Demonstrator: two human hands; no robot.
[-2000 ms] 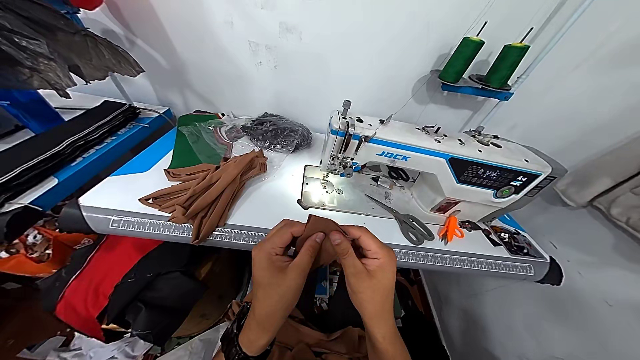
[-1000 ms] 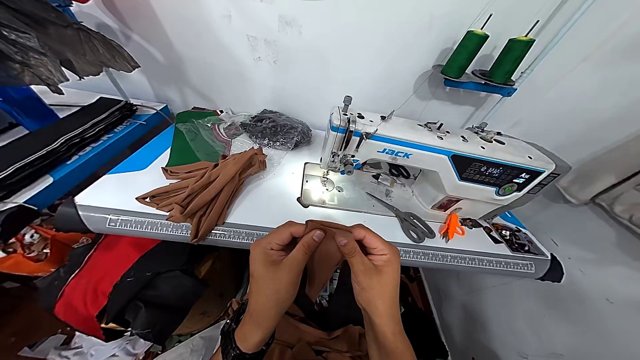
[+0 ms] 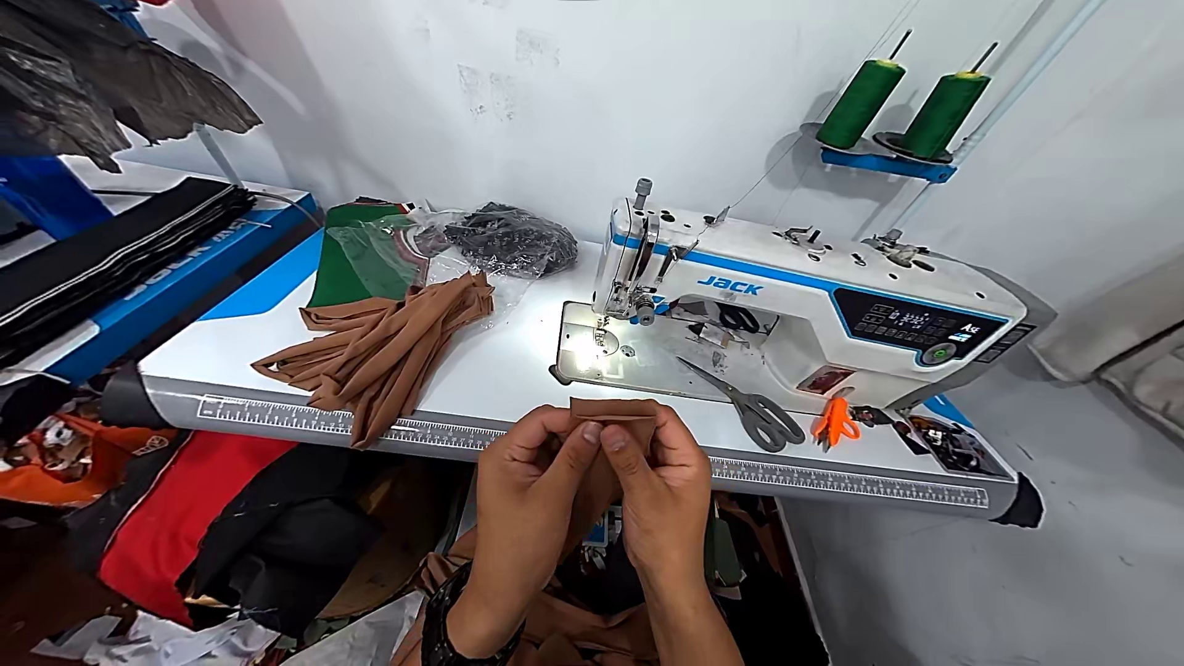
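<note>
A strip of brown fabric [image 3: 612, 409] is pinched at its folded top end between my left hand [image 3: 532, 490] and my right hand [image 3: 668, 490], thumbs side by side on it, just in front of the table edge. The rest of the strip hangs down between my wrists toward more brown cloth. Beyond my hands stands a white and blue Jack sewing machine [image 3: 795, 296], its lamp lighting the needle plate [image 3: 587, 350]. Dark-handled scissors [image 3: 754, 407] and orange-handled snips [image 3: 836, 424] lie to the right of my hands. A bundle of brown fabric strips [image 3: 398, 347] lies at left.
Green fabric [image 3: 356, 254] and a clear plastic bag with dark contents [image 3: 513, 240] lie behind the bundle. Green thread cones [image 3: 860, 106] stand on a wall holder. A measuring tape [image 3: 832, 481] runs along the table's front edge. Black fabric strips [image 3: 120, 250] are stacked at far left.
The top edge of the brown fabric has gone from a raised corner to a flatter fold between my fingers. Both hands remain in about the same place.
</note>
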